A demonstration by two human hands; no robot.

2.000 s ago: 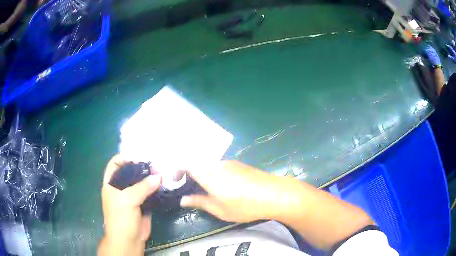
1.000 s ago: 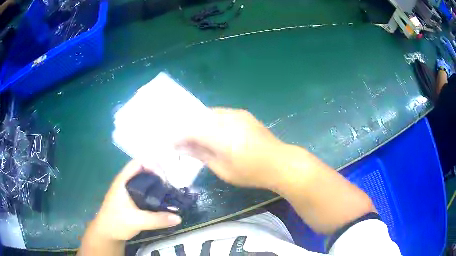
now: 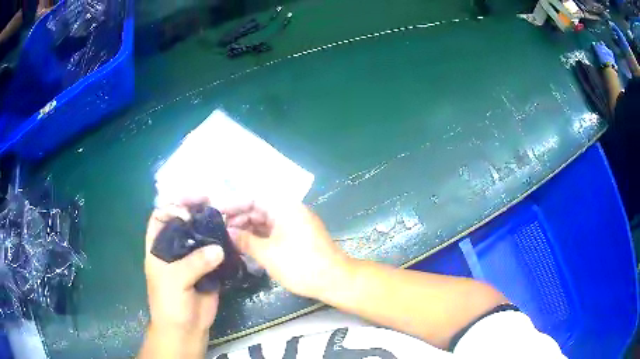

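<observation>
A black power adapter with its bundled cable (image 3: 186,238) is in my left hand (image 3: 179,277), with my thumb across its front. My right hand (image 3: 284,245) is at the right side of the bundle, its fingers bent close to it. A faint shiny bit of film shows below my right fingers; whether they grip it is unclear. A bright white stack (image 3: 235,158) lies on the green table just beyond my hands, overexposed, its lower edge hidden by my fingers.
A blue crate (image 3: 77,105) with bagged goods stands at the upper left. Bagged adapters (image 3: 38,245) lie at the left. Black cables (image 3: 245,38) lie on the far green strip. A second blue bin (image 3: 519,259) is at the right. Another person's gloved hand (image 3: 604,55) is at the upper right.
My right hand has come back from over the white stack to the bundle. My left hand has turned the adapter more upright. The cables on the far strip have shifted left in view.
</observation>
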